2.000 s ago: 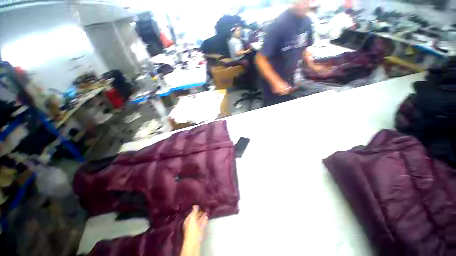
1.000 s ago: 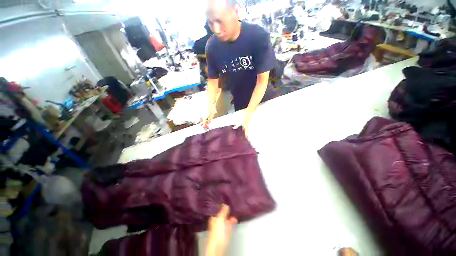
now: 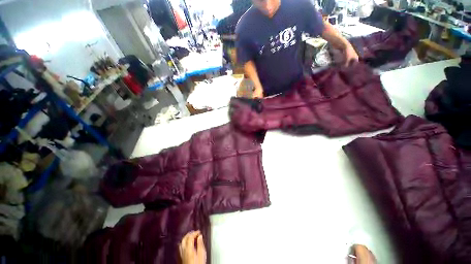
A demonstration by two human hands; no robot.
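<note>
A burgundy puffer vest [image 3: 227,167] lies flat on the white table, hood end left, hem right, a dark pocket zip showing. A second burgundy vest [image 3: 150,234] lies nearer me, cut off by the lower edge. My left hand [image 3: 193,248] is over this nearer vest's right end, fingers bent; whether it grips fabric is unclear. My right hand [image 3: 364,254] is low at the picture's bottom edge, mostly cut off, with a small thin pale glint at its fingers. What it holds cannot be told.
A person [image 3: 281,44] across the white table [image 3: 294,206] holds another burgundy vest [image 3: 320,103] by both ends over its far side. A folded burgundy stack [image 3: 413,180] lies at right, with a black garment heap [image 3: 454,103] behind. Shelves and machines stand beyond.
The person has moved right and now holds a vest spread away from the flat one. My left hand has drawn back left and down from the flat vest. My right hand shows slightly more.
</note>
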